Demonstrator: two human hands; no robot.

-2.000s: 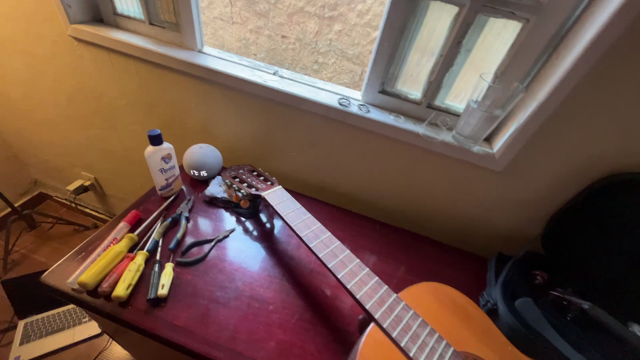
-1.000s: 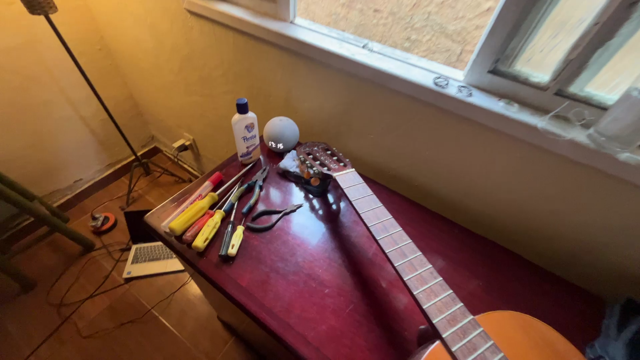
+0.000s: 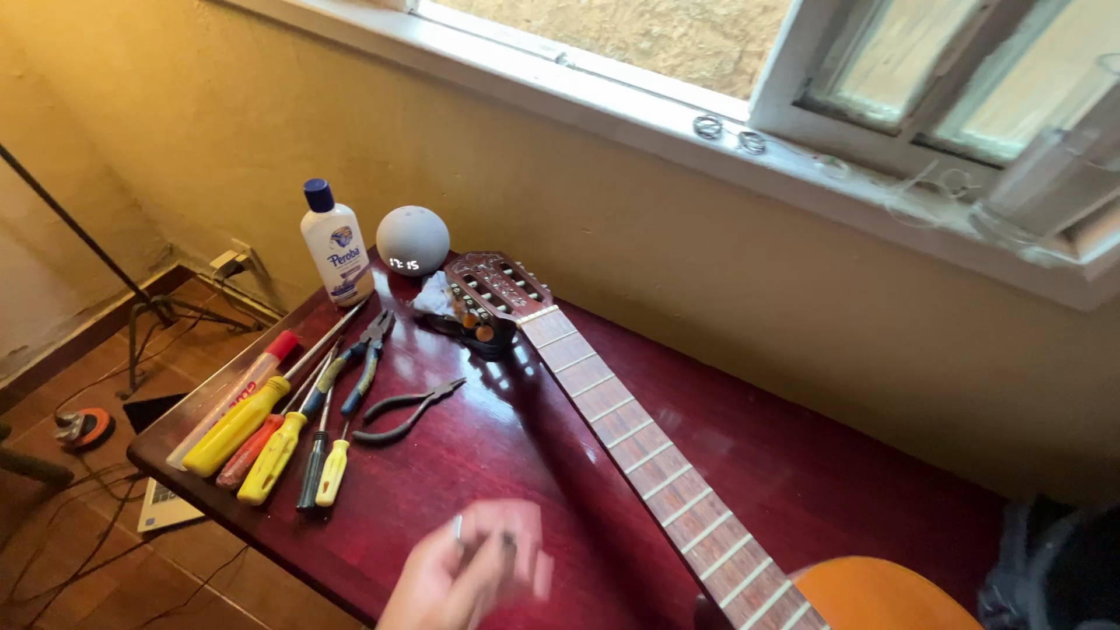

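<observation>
My left hand point(image 3: 477, 564), blurred and with a ring on one finger, is low in the middle over the table, left of the guitar neck. Its fingers are curled; a small dark spot shows at the fingertips, and whether it holds anything cannot be told. My right hand is out of view. A stringless classical guitar lies diagonally, with its fretted neck point(image 3: 647, 455), slotted headstock point(image 3: 499, 284) and part of its orange body point(image 3: 884, 595) in sight. The headstock is over a dark support point(image 3: 477, 337) beside a white cloth point(image 3: 433, 296).
On the dark red table point(image 3: 411, 516) lie combination pliers point(image 3: 363, 359), thin-nosed pliers point(image 3: 411, 409), several screwdrivers, including a large yellow-handled one point(image 3: 236, 426), and a red-capped tube point(image 3: 254, 376). A Peroba bottle point(image 3: 339, 249) and round speaker point(image 3: 413, 241) stand behind. Coiled strings point(image 3: 709, 127) lie on the windowsill.
My left hand has come into view at the bottom, over the table. The tools, bottle and speaker have stayed in place. The view has shifted.
</observation>
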